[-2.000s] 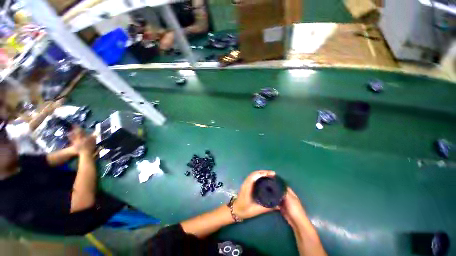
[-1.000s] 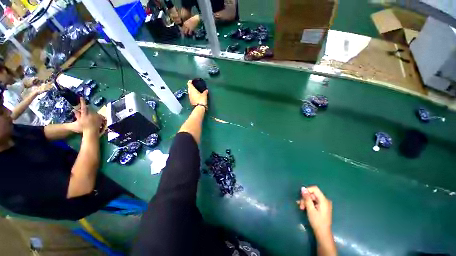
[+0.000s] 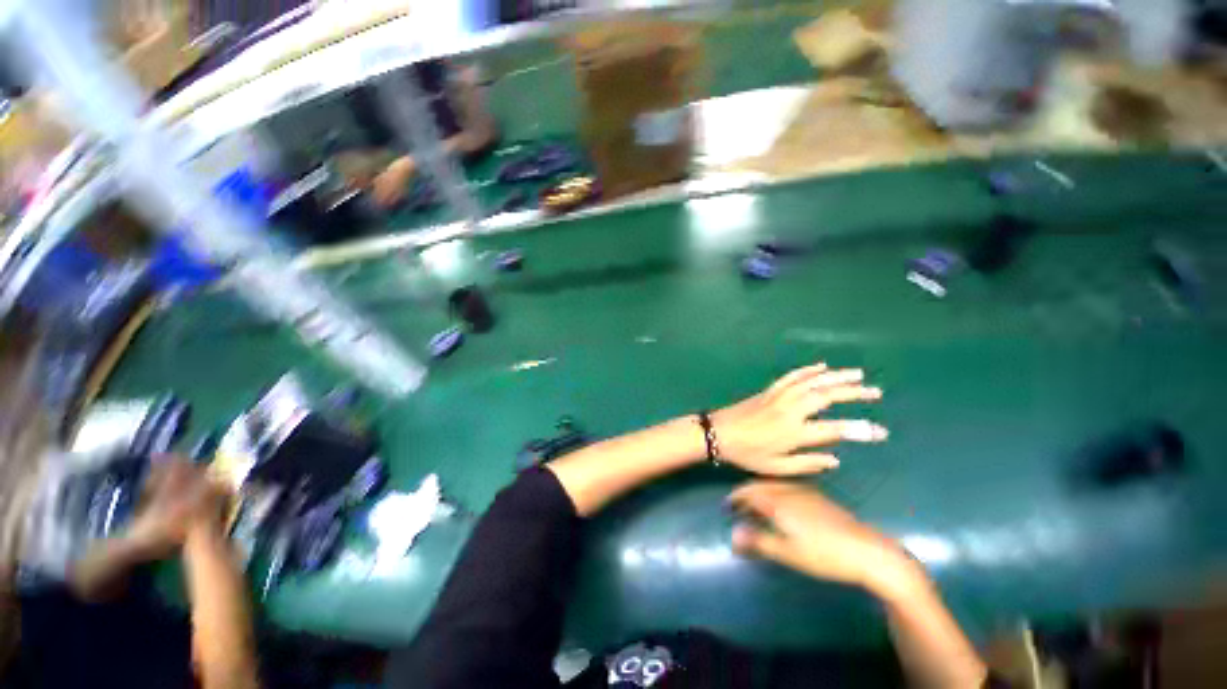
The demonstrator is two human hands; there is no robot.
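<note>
The view is blurred. My left hand point(image 3: 794, 424) is open and empty over the green belt, fingers spread to the right. My right hand point(image 3: 807, 532) is just below it, fingers curled; whether it holds anything cannot be told. A black housing point(image 3: 1130, 458) lies on the belt to the right of my hands. Another black housing point(image 3: 472, 308) stands on the far lane at the left. The pile of small black fittings point(image 3: 554, 444) is mostly hidden behind my left forearm.
A neighbour's hands point(image 3: 182, 505) work at the left, beside a black box point(image 3: 316, 458) and a white scrap point(image 3: 404, 522). A white perforated post point(image 3: 323, 330) slants over the belt point(image 3: 646, 377). Small silver-blue pieces point(image 3: 762, 263) lie along the far lane. A brown carton point(image 3: 637, 108) stands beyond.
My left hand has let go of the black housing on the far lane and come back right, beside my right hand. The view has swung right, bringing the housing at the right into view.
</note>
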